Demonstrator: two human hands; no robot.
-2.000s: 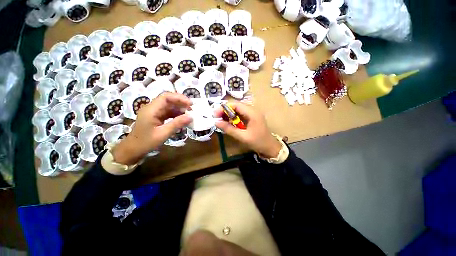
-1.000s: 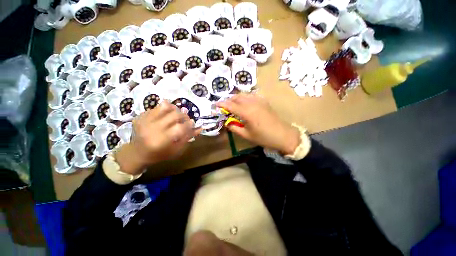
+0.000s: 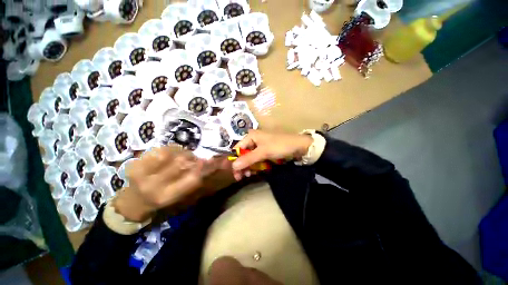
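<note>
White camera housings (image 3: 206, 59) with black ringed face plates stand in tight rows on brown cardboard. My right hand (image 3: 267, 151) is closed around red-and-yellow pliers (image 3: 245, 152), whose jaws point left over the front of the rows. My left hand (image 3: 167, 177) is blurred, its fingers bent close to the pliers; what it holds, if anything, cannot be made out. One housing (image 3: 185, 133) just beyond my left hand looks blurred and tilted.
A pile of small white pieces (image 3: 315, 49) lies right of the rows, beside red wired parts (image 3: 359, 44) and a yellow bottle (image 3: 412, 40). Thin pale pins (image 3: 264, 101) lie near the rows. More housings (image 3: 54, 46) are heaped at the far left.
The view has turned and shifted, so the rows slant more. My left hand has moved nearer to me and is blurred. The pliers stay in my right hand.
</note>
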